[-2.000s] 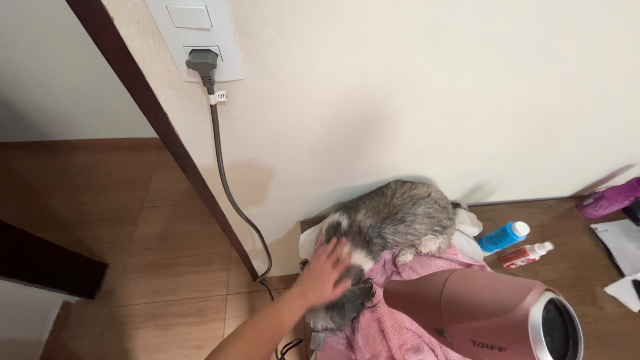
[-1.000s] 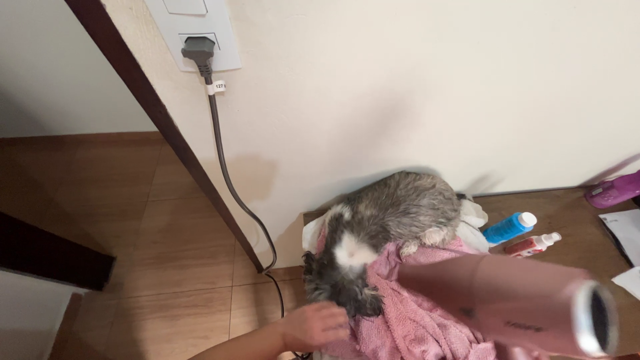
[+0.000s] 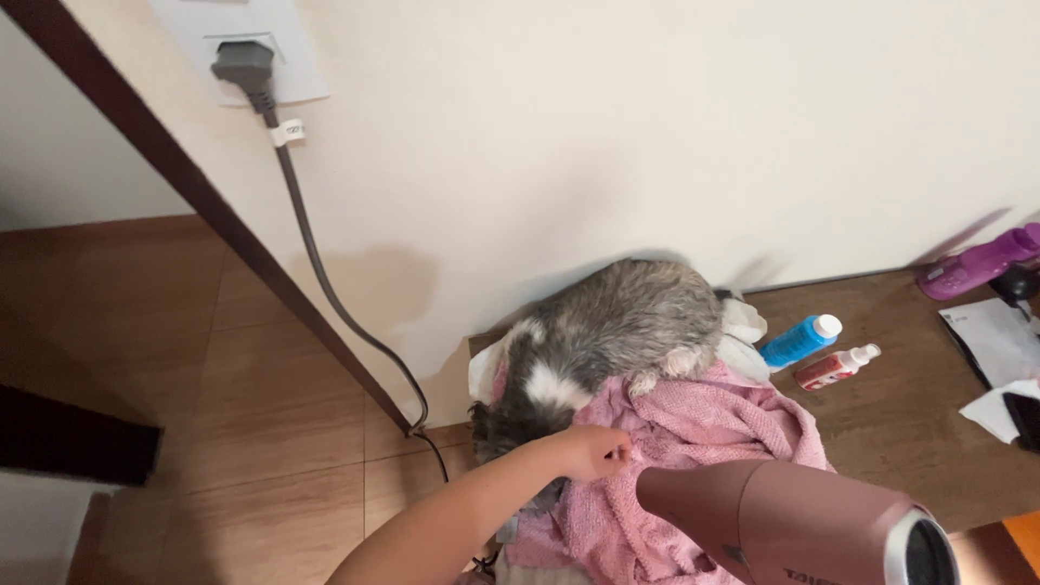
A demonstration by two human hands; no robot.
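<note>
A grey dog with white patches (image 3: 630, 325) lies curled on a pink towel (image 3: 731, 414) against the wall, its head low at the left. My left hand (image 3: 597, 452) is over the towel beside the dog's head, fingers curled; whether they pinch the cloth is unclear. My left forearm covers part of the head. A pink Taiff hair dryer (image 3: 812, 520) fills the lower right, its narrow end directed left towards my left hand. The dryer's handle and my right hand are out of view.
A dark plug (image 3: 244, 63) sits in the wall outlet, its cord hanging beside the door frame (image 3: 195, 187). On the wooden tabletop (image 3: 902, 422) are a blue bottle (image 3: 796, 343), a red-and-white spray bottle (image 3: 837, 367), a purple bottle (image 3: 975, 264) and papers (image 3: 995, 341).
My left hand has left the dog's head, where it rested two seconds ago, passed below it, and moved right onto the towel. Its fingers are now curled.
</note>
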